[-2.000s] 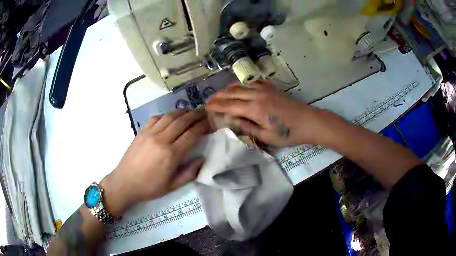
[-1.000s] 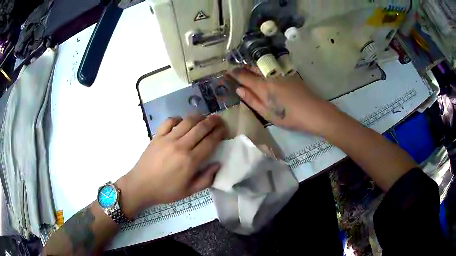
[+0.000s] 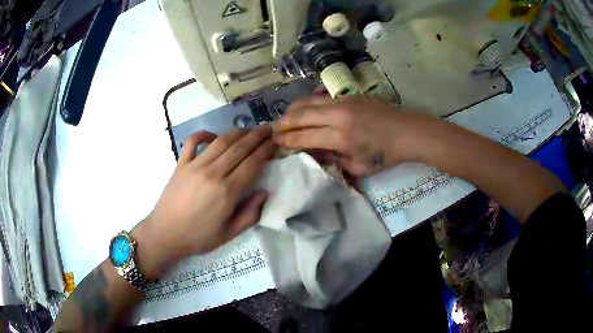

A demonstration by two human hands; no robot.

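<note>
A pale grey-beige cloth workpiece (image 3: 322, 234) lies bunched in front of the sewing machine (image 3: 227, 52) and hangs over the table's front edge. My left hand (image 3: 211, 188) lies on the cloth's left side, fingertips near the presser foot (image 3: 262, 110), thumb bent against the cloth. My right hand (image 3: 331, 133) holds the cloth's upper edge beside the foot, fingertips close to my left fingertips. The needle plate (image 3: 208, 129) shows left of the foot. The needles and the stitching spot are too small or hidden to tell.
Stacked cut panels (image 3: 29, 188) lie at the table's left. A long dark-blue paddle shape (image 3: 88, 68) stands at the back left. A printed ruler (image 3: 208, 278) runs along the front edge. Blue plastic (image 3: 553, 159) and mixed cloth lie at the right.
Since one second ago, my right hand has come back from beside the machine head to the cloth near my left fingertips, covering its upper part. The whole view has shifted slightly.
</note>
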